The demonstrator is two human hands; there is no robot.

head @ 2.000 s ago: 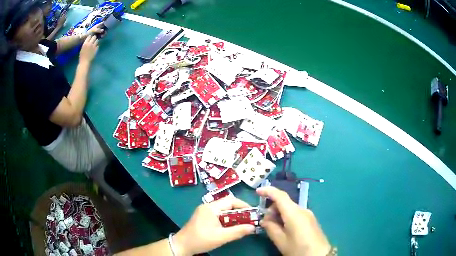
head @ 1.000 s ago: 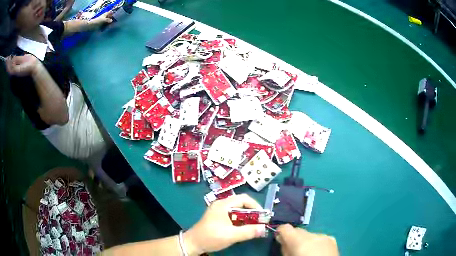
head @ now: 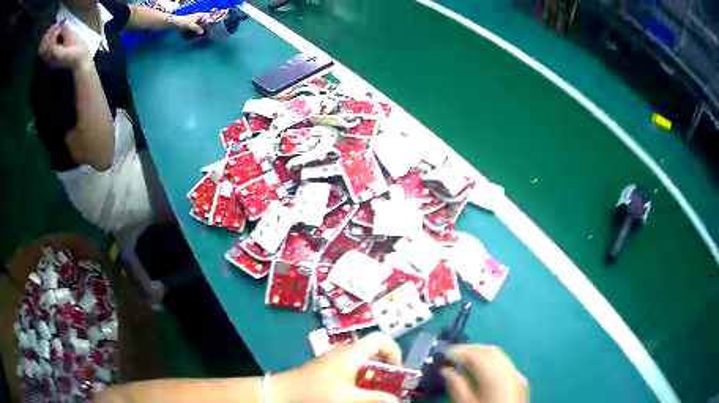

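Note:
My left hand [head: 347, 375], bare with a bracelet at the wrist, holds a red circuit board [head: 386, 379] at the bottom centre. A dark appliance unit [head: 428, 356] with a grey edge lies just right of the board, its black handle pointing up and right. My right hand [head: 485, 376] is at the unit's right side with fingers bent; its fingertips are blurred, so I cannot tell whether they grip the unit or a wire. A heap of red and white circuit boards [head: 361, 175] lies right beyond my hands.
A dark smartphone [head: 292, 74] lies beyond the heap. Another unit [head: 628, 220] and a yellow cylinder [head: 661, 121] are on the green belt [head: 504, 102] at the right. A person [head: 102, 118] sits at the left. A carton [head: 16, 268] of boards stands on the floor below.
The view has turned, so the heap and phone sit lower. The unit beside my hands is now tilted and nearer the board. My right hand has moved up from below to the unit's right side.

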